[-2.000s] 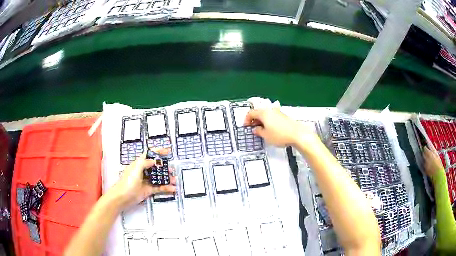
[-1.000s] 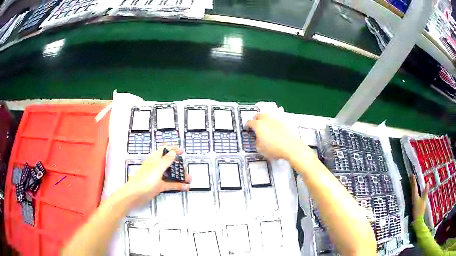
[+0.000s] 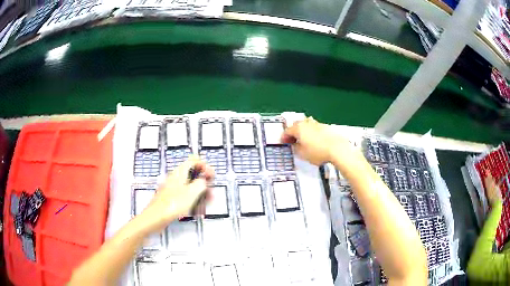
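Observation:
Phone front housings lie in rows on a white-lined housing tray (image 3: 319, 223). The top row of housings (image 3: 244, 146) shows grey keys below pale screen windows; the second row (image 3: 250, 199) has pale key areas. My left hand (image 3: 187, 190) is over the left middle of the tray, blurred, closed around a dark keypad stack (image 3: 196, 173) seen edge-on. My right hand (image 3: 311, 141) is at the top right housing (image 3: 277, 159), fingertips near the lower part of its screen window. Whether its fingers hold anything is hidden.
A red tray (image 3: 67, 184) on the left holds a loose keypad pile (image 3: 27, 218). On the right, dark keypads (image 3: 411, 179) lie over another tray. Beyond is a green conveyor belt (image 3: 184, 67) and a grey post (image 3: 428, 72). Another person's hand (image 3: 492, 187) is at red keypad trays (image 3: 499, 167).
My left hand has turned, so the keypads now show edge-on instead of face-on. My right hand stays at the top right housing. The view has shifted slightly.

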